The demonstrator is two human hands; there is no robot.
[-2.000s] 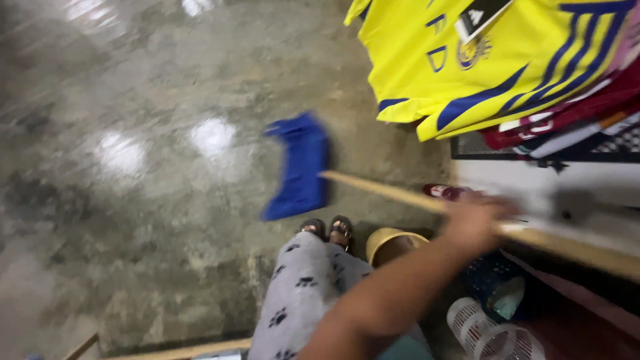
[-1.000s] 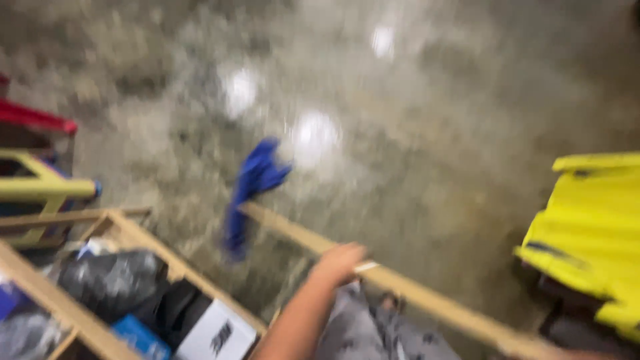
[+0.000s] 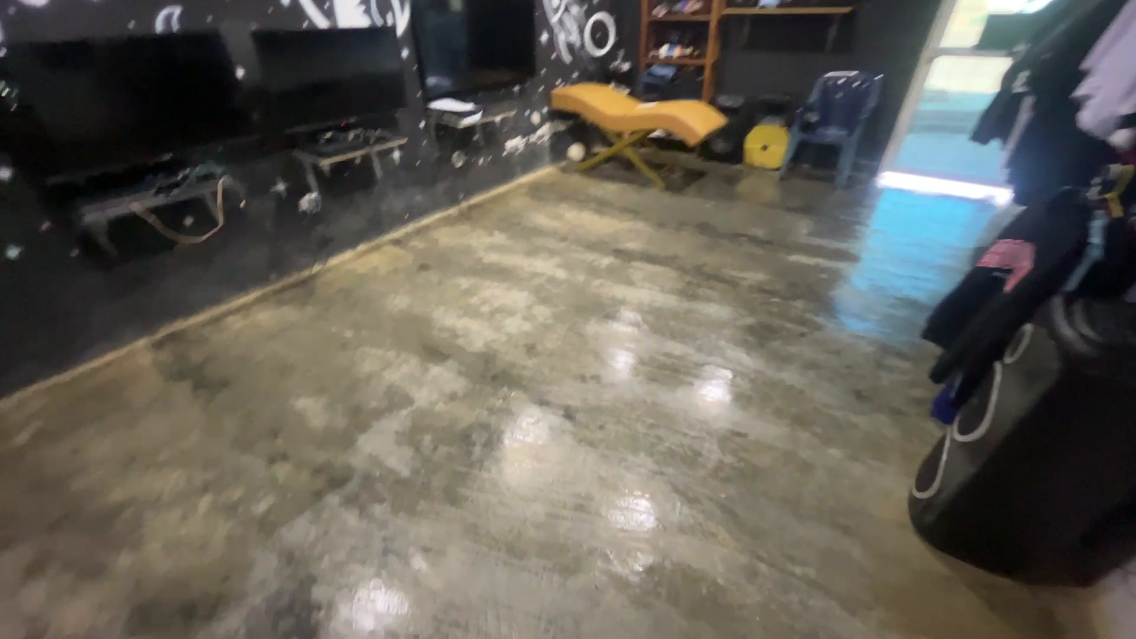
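Note:
Neither my left hand nor my right hand shows in the head view, so what they hold cannot be seen. A glossy concrete floor (image 3: 461,382) fills most of the picture, with bright light reflections on it. No stick or blue cloth is visible in this frame.
Screens (image 3: 333,75) hang on the black wall at left above small shelves (image 3: 346,153). At the back are an orange lounger (image 3: 635,114), a wooden shelf unit (image 3: 677,40), a dark blue plastic chair (image 3: 834,120) and a bright doorway (image 3: 954,124). Dark clothes (image 3: 1003,293) hang at right over a black container (image 3: 1038,461).
The view has swung up and across the room. The hand on the wooden stick with the blue cloth, seen in both earlier frames, is out of view.

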